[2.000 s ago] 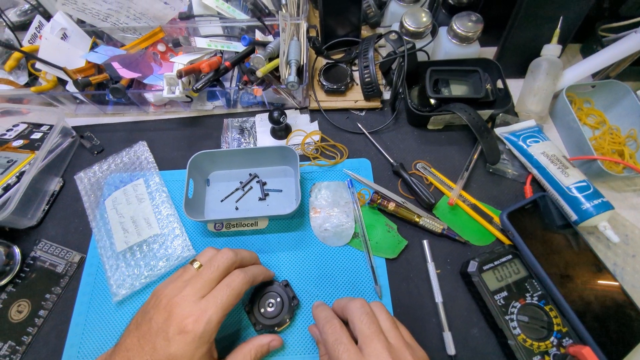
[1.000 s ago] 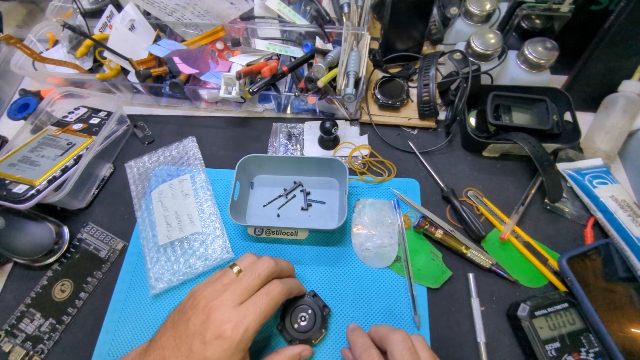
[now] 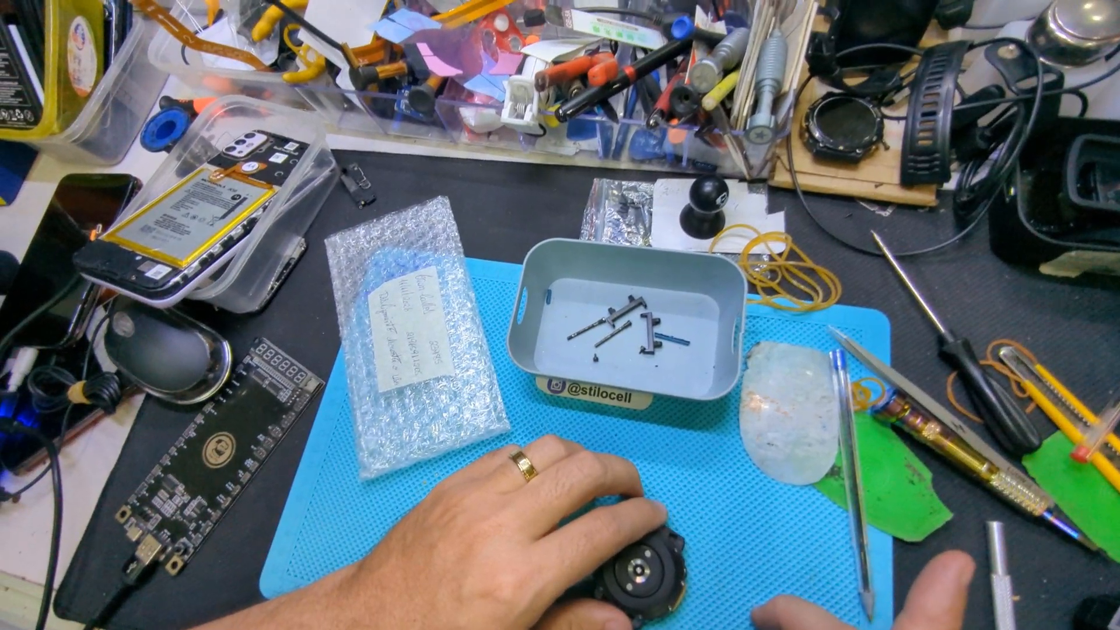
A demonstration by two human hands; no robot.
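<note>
My left hand (image 3: 516, 534), with a ring on one finger, curls around a black round watch case (image 3: 640, 573) lying back up on the blue perforated mat (image 3: 717, 516). At the bottom edge, to the right of the case, my right hand (image 3: 875, 604) shows only its fingertips, spread apart and touching nothing visible. Beyond the case stands a grey-blue plastic tray (image 3: 726, 359) holding small dark pins and strap parts (image 3: 649, 332). A clear ballpoint pen (image 3: 850, 490) lies at the right of the mat, beside a translucent oval sheet (image 3: 790, 411).
Bubble wrap with a handwritten note (image 3: 416, 394) and a circuit board (image 3: 219, 451) lie left. An opened phone (image 3: 188, 214) rests on a plastic box. Right are a screwdriver (image 3: 989, 394), tweezers (image 3: 910, 381) and a green scrap (image 3: 892, 490). Behind stands a tool organizer (image 3: 604, 144).
The view has swung left. My right hand's fingers, closer together before, are now spread apart. My left hand stays at the watch case.
</note>
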